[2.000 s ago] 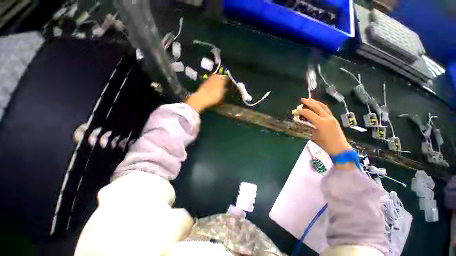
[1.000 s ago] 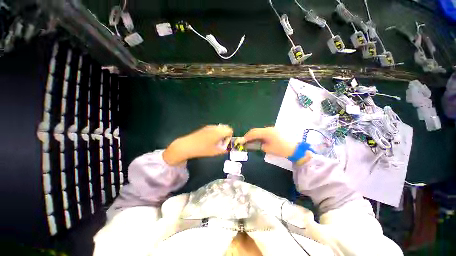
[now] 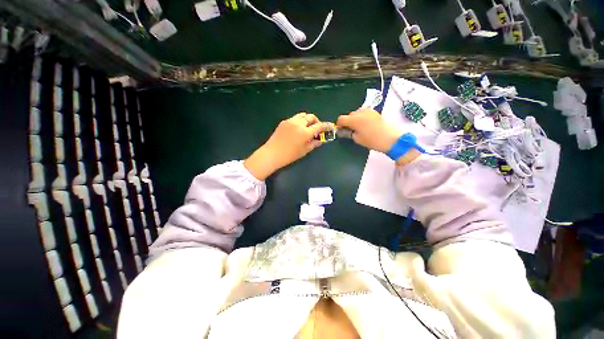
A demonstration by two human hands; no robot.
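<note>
My left hand (image 3: 298,138) and my right hand (image 3: 368,130) meet over the dark green bench. Between their fingertips is a small circuit board (image 3: 326,136) with a yellow and dark block; the fingers hide much of it. My left fingers hold its left side, my right fingertips its right side. A white cord with a cable end (image 3: 373,98) lies just beyond my right hand. White plastic housings (image 3: 320,196) stand in a short row close in front of me. My right wrist wears a blue strap (image 3: 402,145).
A board-and-cable pile (image 3: 523,155) lies on a white sheet (image 3: 379,180) at right. White spare housings (image 3: 575,112) sit beyond it. Wired units (image 3: 412,40) lie past the brownish strip (image 3: 265,69). A black board (image 3: 93,218) with white rows is at left, below a grey rail (image 3: 99,40).
Both hands have moved forward, away from the near housings, with the board between them. A white cord now shows beyond my right hand. The view has shifted slightly.
</note>
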